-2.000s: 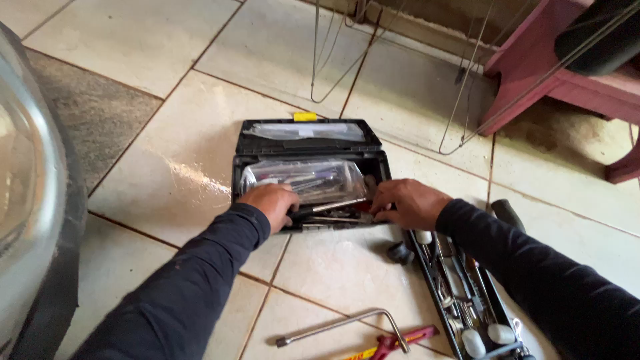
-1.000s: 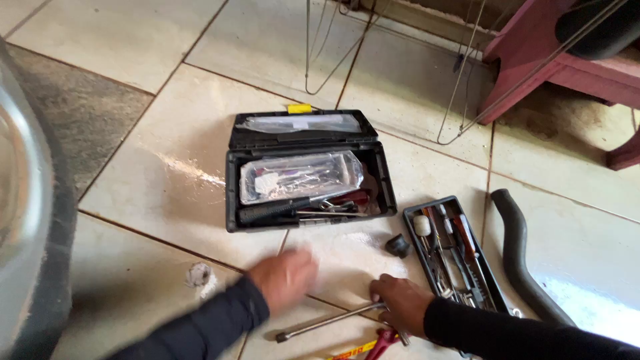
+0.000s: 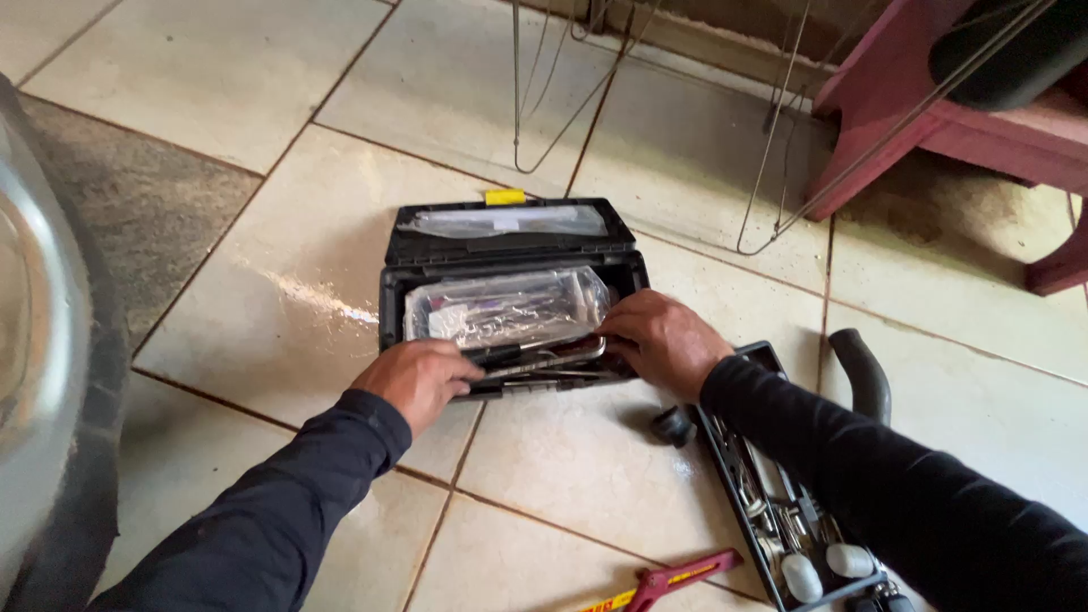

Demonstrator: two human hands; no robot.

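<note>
A black plastic toolbox (image 3: 391,310) lies open on the tiled floor, its lid tipped back with a yellow latch (image 3: 505,197). Both hands grip a bent metal bar (image 3: 544,364), an L-shaped wrench by its look, low over the front of the box. My left hand (image 3: 422,380) has the bar's left end; my right hand (image 3: 663,340) is at the bent end on the right. Behind the bar, a clear plastic package (image 3: 510,308) of small metal parts fills much of the box. Other tools under the bar are partly hidden.
A black tray (image 3: 733,501) of tools lies under my right forearm, beside a black rubber cap (image 3: 672,427) and a curved black hose (image 3: 860,374). A red and yellow hacksaw (image 3: 671,581) lies at the bottom edge. Wire legs (image 3: 517,102) and a red wooden stool (image 3: 884,127) stand behind.
The bent metal bar was on the floor in front of the toolbox, with my right hand on it; it is now at the box. Both hands have moved up to the box.
</note>
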